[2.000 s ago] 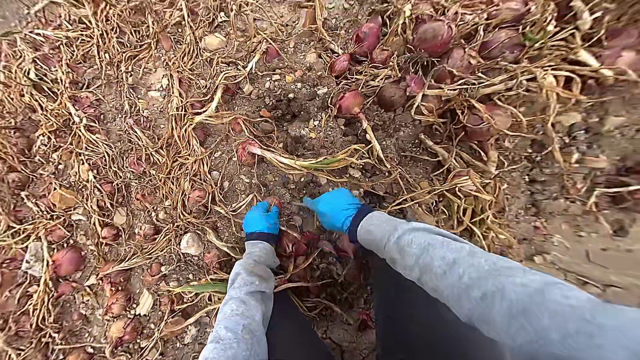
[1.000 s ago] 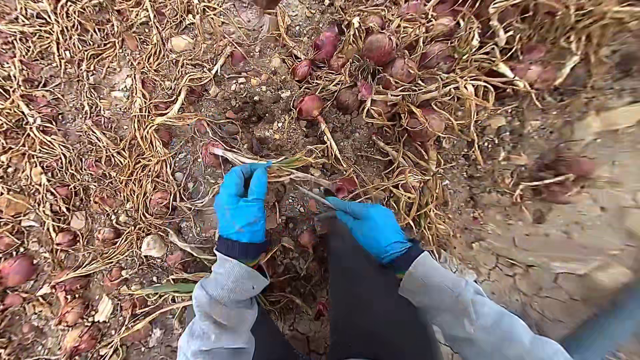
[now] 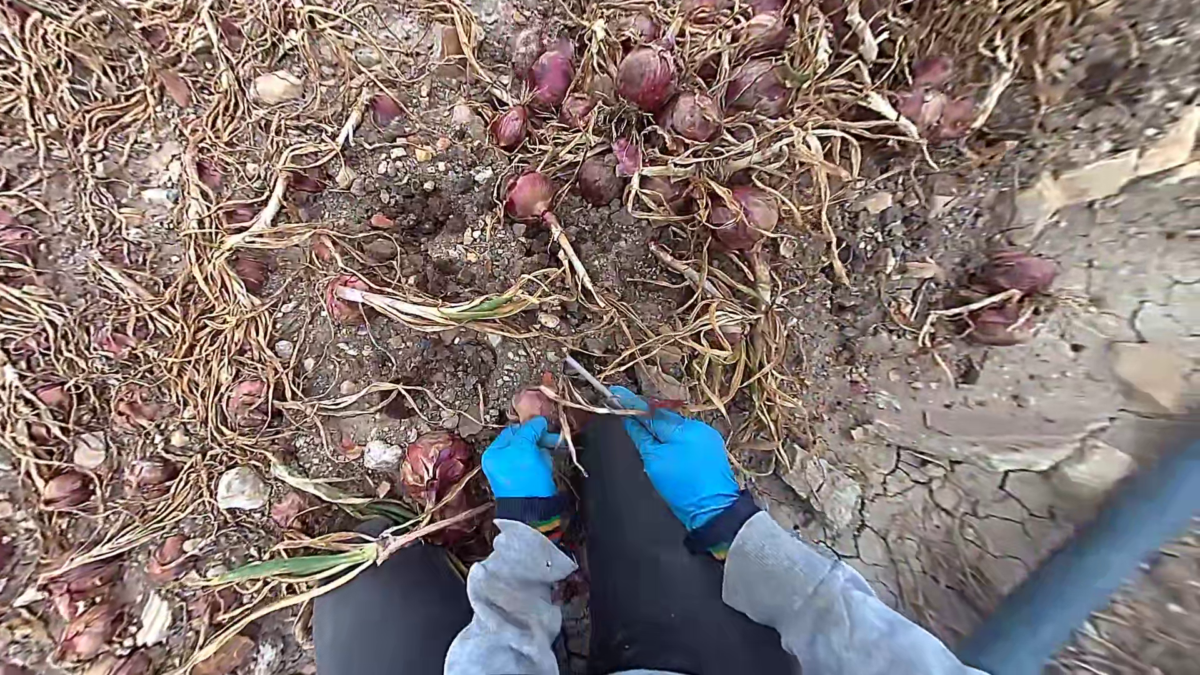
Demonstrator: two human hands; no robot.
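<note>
My left hand (image 3: 521, 461), in a blue glove, is closed on a small red onion (image 3: 534, 405) in front of my knees. Close on its right, my right hand (image 3: 680, 459), gloved the same, grips a thin pointed tool (image 3: 592, 380); its kind cannot be told, and its grip end is hidden in the fingers. Dry strands from the onion cross between the hands. Left of my left hand a larger red onion (image 3: 437, 469) lies by my leg. Farther ahead, one red onion (image 3: 530, 196) and another with a partly green top (image 3: 347, 298) lie on the soil.
Piled red onions (image 3: 647, 79) with dry tops lie ahead. Dry stalks and onions cover the left. Cracked soil (image 3: 947, 525) lies at the right, with a few onions (image 3: 1017, 272) above it. A blurred blue-grey bar (image 3: 1087, 553) crosses the lower right.
My left hand has come back from the leaves of the green-topped onion and now holds a small onion near my knees. The tool in my right hand also shows one second ago.
</note>
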